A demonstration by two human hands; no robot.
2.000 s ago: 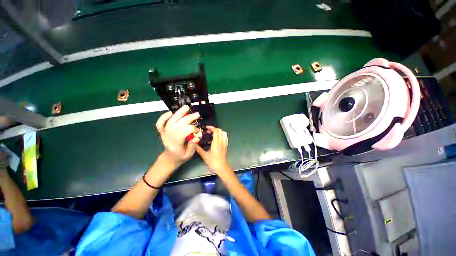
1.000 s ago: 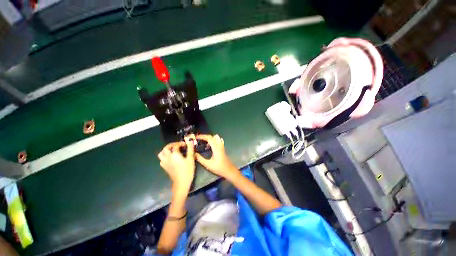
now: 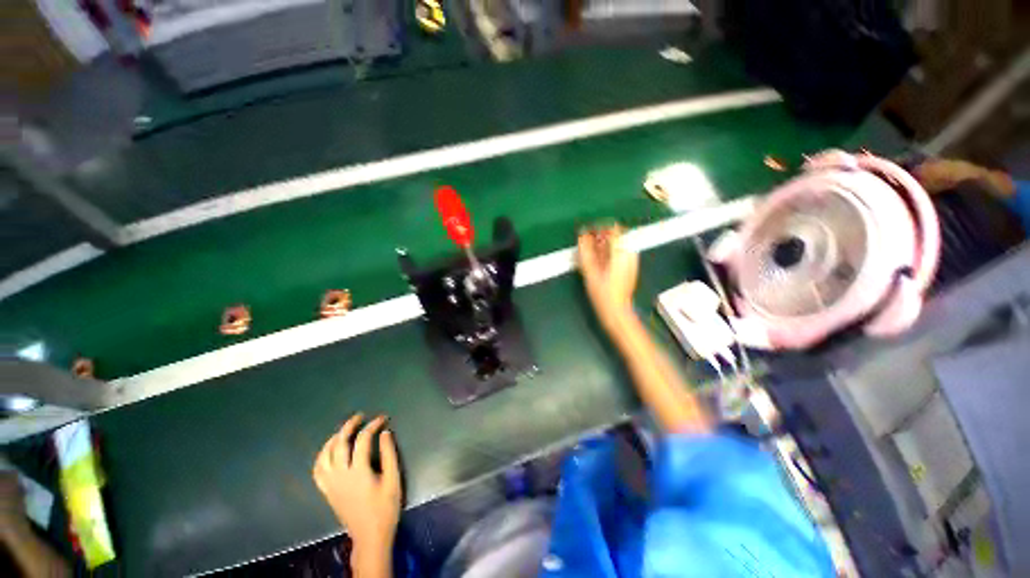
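The black toggle clamp fixture (image 3: 474, 311) stands in front of me, its red handle (image 3: 454, 217) pointing up and away. No copper part can be made out in its dark nest (image 3: 487, 359). My left hand (image 3: 361, 469) is on the bench left of the fixture, fingers apart and empty. My right hand (image 3: 607, 257) is right of the fixture, over the belt's white strip, with its fingers bent. A copper tone shows at its fingertips, but blur hides whether it holds a part. Copper-coloured square parts (image 3: 335, 303) lie on the green belt to the left.
A pink and white fan (image 3: 830, 254) and a white power adapter (image 3: 695, 320) with cables stand at the right. A part (image 3: 655, 186) lies near a bright glare on the belt (image 3: 542, 198). A yellow-green label (image 3: 85, 497) is at far left. Another person's arm (image 3: 971, 175) shows behind the fan.
Both hands have left the fixture's nest: the left back to the bench at left, the right out to the belt at right. The red handle stays up. Parts on the left have shifted right.
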